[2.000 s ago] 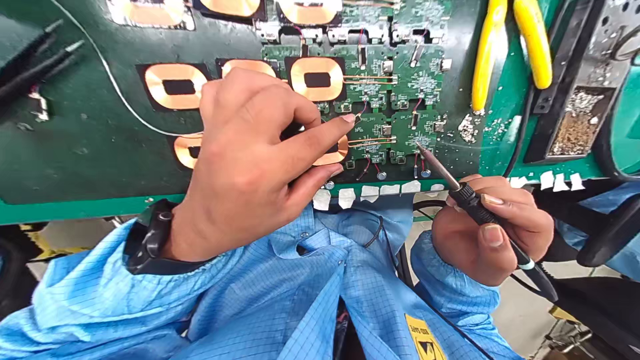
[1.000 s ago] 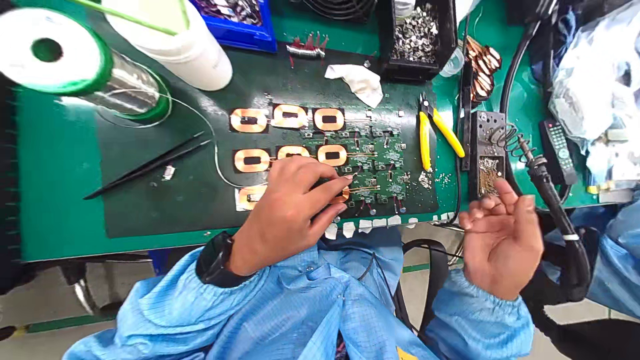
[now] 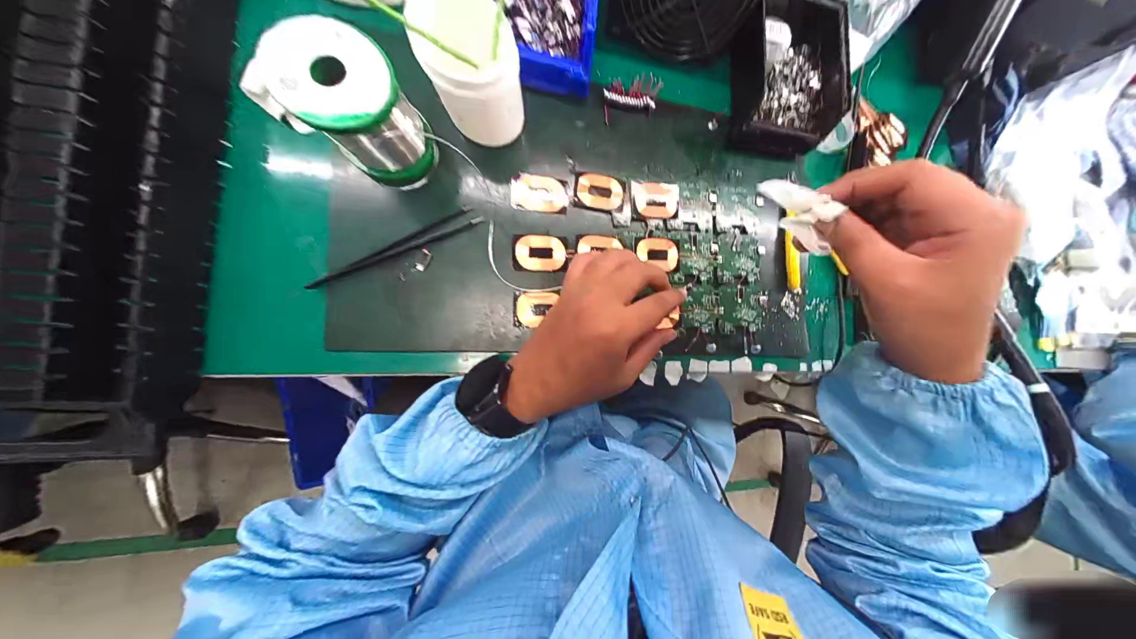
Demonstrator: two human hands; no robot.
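Note:
My left hand [image 3: 596,335] rests over the lower row of flat copper coils, its thumb and forefinger together at the edge of the green circuit boards [image 3: 723,257]; whether it holds something small there is hidden. My right hand [image 3: 927,257], blurred, is raised to the right of the boards and pinches a crumpled white tissue [image 3: 803,209]. Copper coils [image 3: 540,253] lie in rows on the left side of the boards. Behind the tissue, yellow-handled cutters [image 3: 792,257] are partly covered. The soldering iron's holder is mostly hidden by my right hand.
Black tweezers [image 3: 395,250] lie on the dark mat [image 3: 399,324], near a solder wire spool [image 3: 359,98]. Beyond stand a white bottle [image 3: 475,84], a blue parts bin [image 3: 555,67] and a black bin of metal parts [image 3: 790,89]. A cable runs at the right, near another person's blue sleeve [image 3: 1096,479].
Two seconds ago my right hand held a soldering iron; one second ago it was empty beside the holder. Now it holds the white tissue, which lay above the boards. My left hand has stayed at the coils.

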